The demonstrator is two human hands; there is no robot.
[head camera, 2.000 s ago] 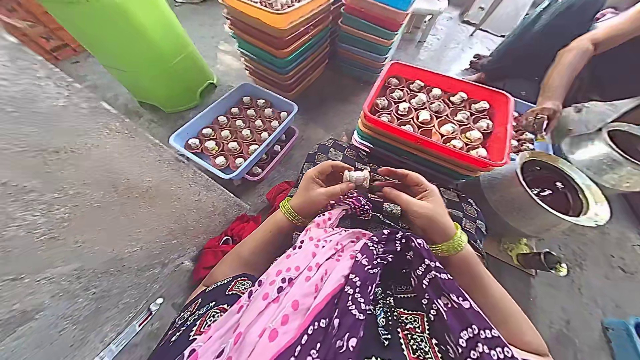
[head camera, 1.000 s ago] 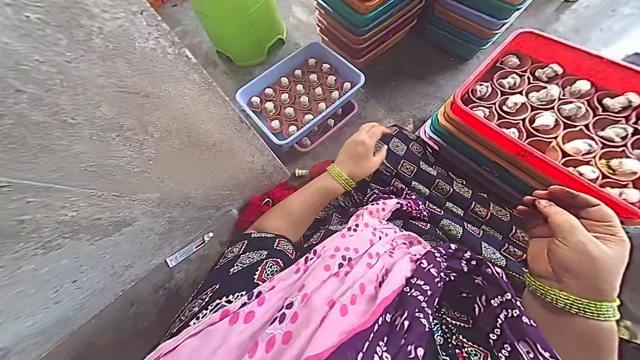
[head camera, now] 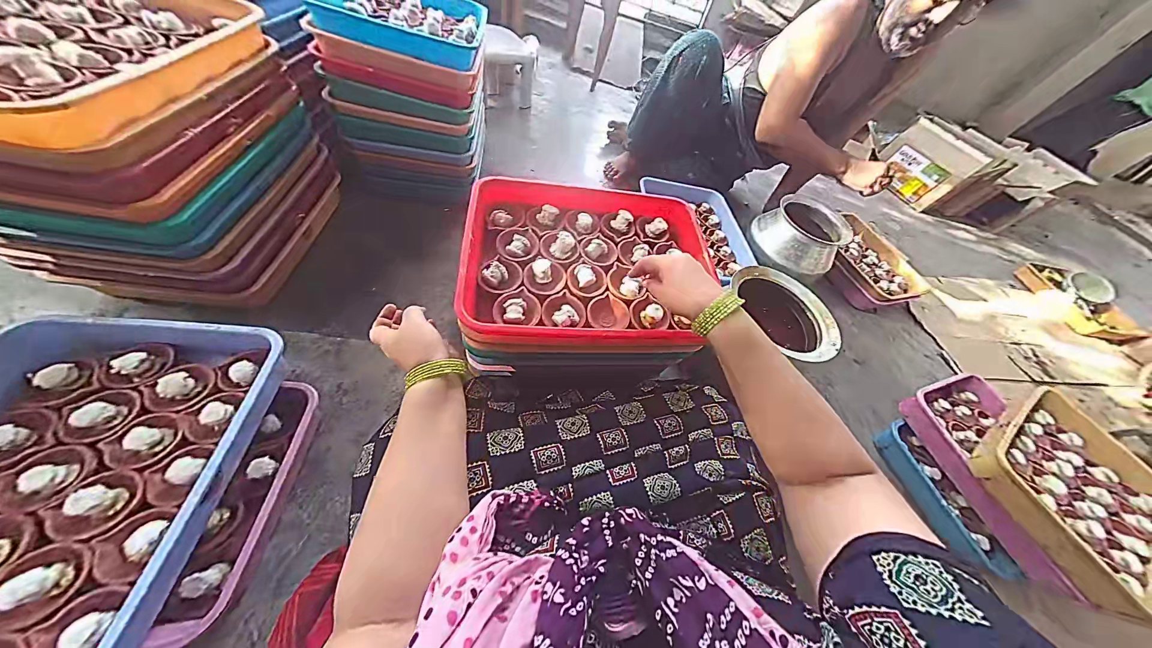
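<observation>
In front of my knees, a red plastic tray (head camera: pixel 576 334) tops a stack of trays and holds small round brown cups, most with a whitish lump inside. My right hand (head camera: pixel 675 286) reaches over its right part, fingertips at a whitish lump (head camera: pixel 631 286) in one of the cups; whether they grip it is not clear. One brown cup (head camera: pixel 607 312) near the front edge has no lump. My left hand (head camera: pixel 411 337) hovers left of the tray, fingers loosely curled, with nothing visible in it.
A blue tray (head camera: pixel 274 360) of filled cups lies at the left; tall tray stacks (head camera: pixel 162 207) rise behind. Right of the red tray are a metal pot of dark liquid (head camera: pixel 785 310), a second pot (head camera: pixel 801 236) and more trays (head camera: pixel 999 450). A person (head camera: pixel 792 99) sits beyond the pots.
My right hand has moved onto the red tray's cups. Two seconds ago both hands held a small whitish piece together over my lap; one second ago they were apart. The view has shifted strongly.
</observation>
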